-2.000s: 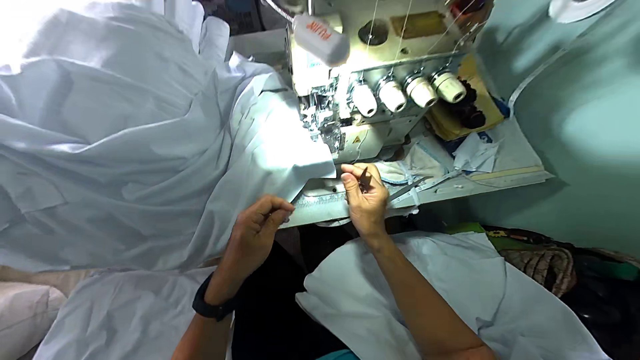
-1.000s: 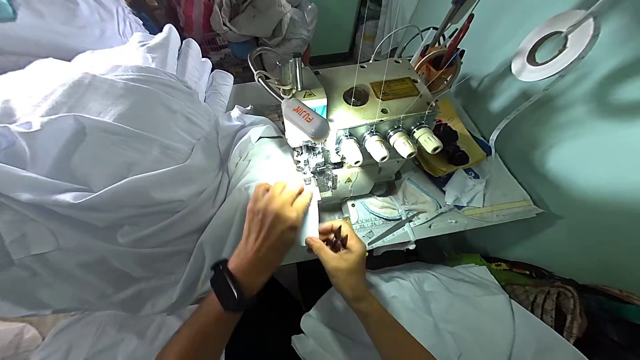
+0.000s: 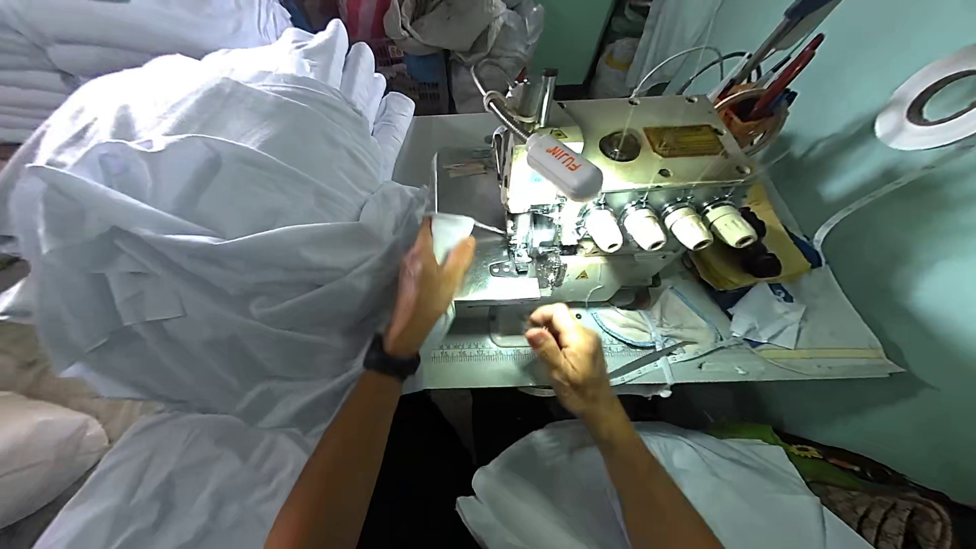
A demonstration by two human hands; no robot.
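Observation:
An overlock sewing machine (image 3: pixel 648 152) with several white tension dials stands on the table, its lamp (image 3: pixel 564 165) lit. My left hand (image 3: pixel 427 286), a black band at its wrist, grips the edge of a white cloth (image 3: pixel 229 244) left of the presser foot (image 3: pixel 522 244). A thin strand runs from that edge to the foot. In front of the machine, my right hand (image 3: pixel 568 354) has curled fingers near the table's front edge; whether it holds something small cannot be told. Another white cloth (image 3: pixel 564 488) lies over my lap.
A printed ruler scale (image 3: pixel 488 353) runs along the table front. Scissors (image 3: pixel 648 358) and cloth scraps (image 3: pixel 766 313) lie to the right. Behind the machine a holder (image 3: pixel 751 114) carries tools. A tape roll (image 3: pixel 930 103) hangs by the green wall.
My left hand has moved left from the front of the presser foot, taking the cloth edge along. My right hand no longer touches the cloth. The view has shifted.

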